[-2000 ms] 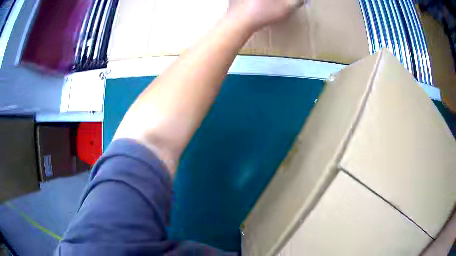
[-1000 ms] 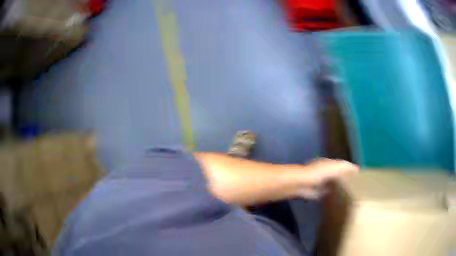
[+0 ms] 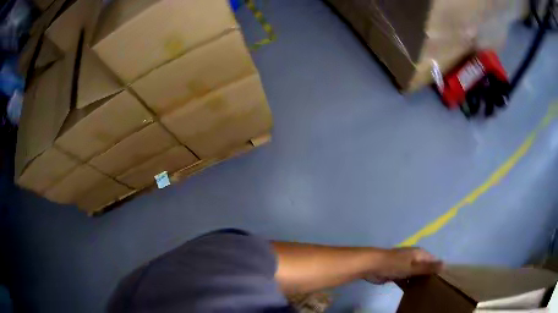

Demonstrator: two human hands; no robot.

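My left hand [image 3: 409,264] is at the lower right, at the end of my outstretched bare forearm. Its fingers are closed over the corner edge of a brown shipping carton [image 3: 437,294]. The carton is cut off by the bottom and right edges of the picture. A whitish strip shows along its near side, but its contents cannot be made out. My right hand is out of the picture.
Stacked brown cartons [image 3: 202,85] stand at the upper left. Another large brown carton [image 3: 391,36] stands at the top, beside a red and black pallet jack [image 3: 474,79]. A yellow line [image 3: 471,198] crosses the blue-grey floor [image 3: 330,159].
My view has swung from the green work surface and conveyor to the floor and stacked cartons. My left hand has moved from above the cardboard sheet to the carton's edge.
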